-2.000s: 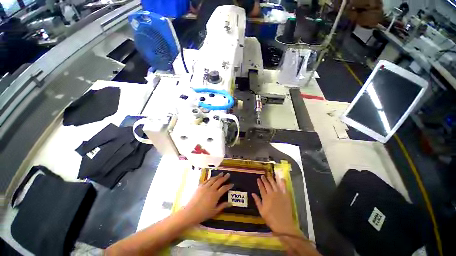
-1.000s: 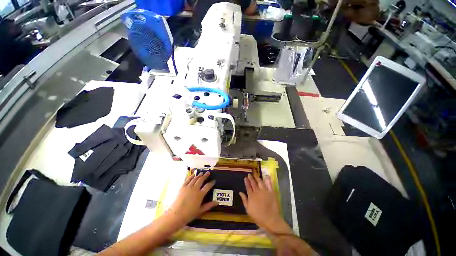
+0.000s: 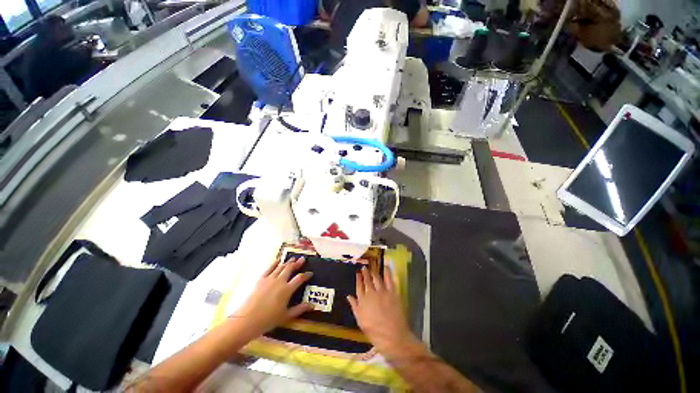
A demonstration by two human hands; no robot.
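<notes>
A black fabric panel (image 3: 330, 278) lies in the clamp frame (image 3: 326, 331) under the machine head, with a white label patch (image 3: 318, 298) on the black fabric. My left hand (image 3: 276, 293) lies flat, fingers spread, at the panel's left side, fingertips near the top edge. My right hand (image 3: 377, 307) lies flat at the right side of the panel. Neither hand grips anything. Yellow tape (image 3: 402, 276) borders the frame on the white template sheet (image 3: 417, 257). The needle is hidden by the head of the pattern sewing machine (image 3: 338, 219).
Bag pieces with a strap (image 3: 100, 315), small black pieces (image 3: 196, 230) and a black panel (image 3: 169, 153) lie at left. Finished panels (image 3: 595, 330) lie at right. A control tablet (image 3: 628, 169) stands right, a blue fan (image 3: 266, 60) behind. A person (image 3: 368, 19) is partly visible behind the machine.
The frame and template sheet have shifted left relative to the machine head, with both hands still on the fabric. The camera view has also shifted.
</notes>
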